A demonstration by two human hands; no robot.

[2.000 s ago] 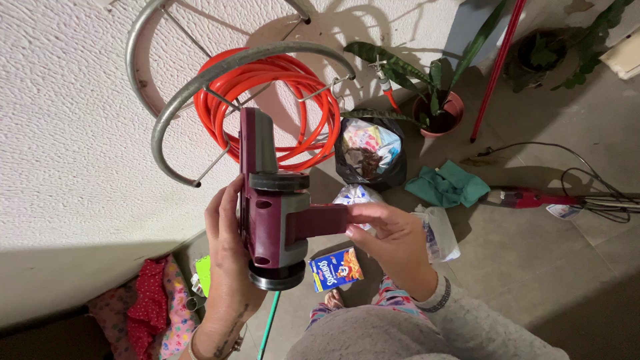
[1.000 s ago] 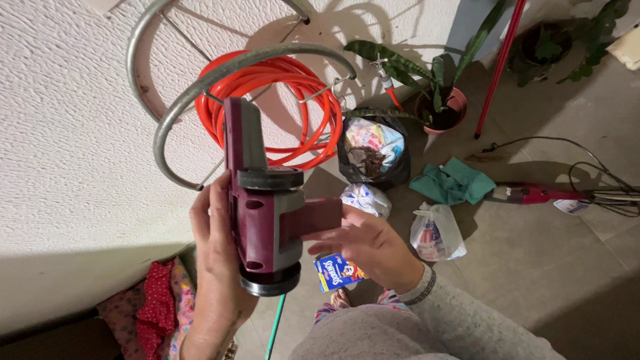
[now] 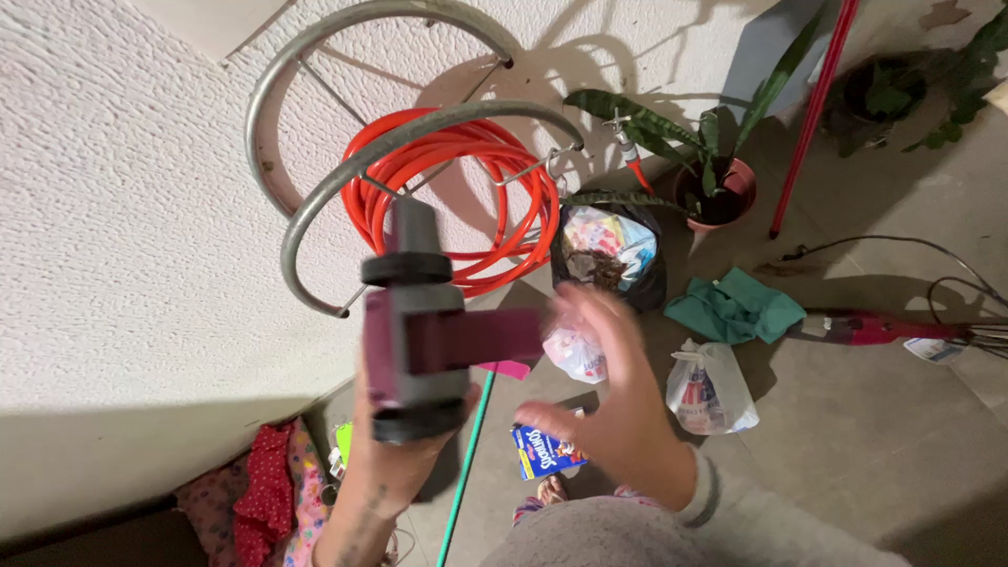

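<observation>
A maroon and grey plastic device with two black wheels, probably a vacuum cleaner head [image 3: 429,339], is held up at the centre of the view and is slightly blurred. My left hand [image 3: 409,465] grips it from below and behind, the fingers partly hidden by it. Its flat maroon flap or arm [image 3: 492,337] sticks out to the right. Beside the end of that part is my right hand [image 3: 614,394], thumb and fingers spread, holding nothing. Beyond the device, a coiled orange hose [image 3: 543,228] hangs on a metal rack [image 3: 315,213] at the textured wall.
A potted plant [image 3: 720,189], a black bag of rubbish [image 3: 610,244], a teal cloth [image 3: 736,307], plastic bags [image 3: 713,390] and a blue cereal box [image 3: 543,453] are on the floor. A red stick vacuum [image 3: 858,327] with cables lies right; a green pole [image 3: 468,472] stands below the device.
My right hand, earlier at the flap of the device, has come off it and spread its fingers. The device has turned a little in my left hand.
</observation>
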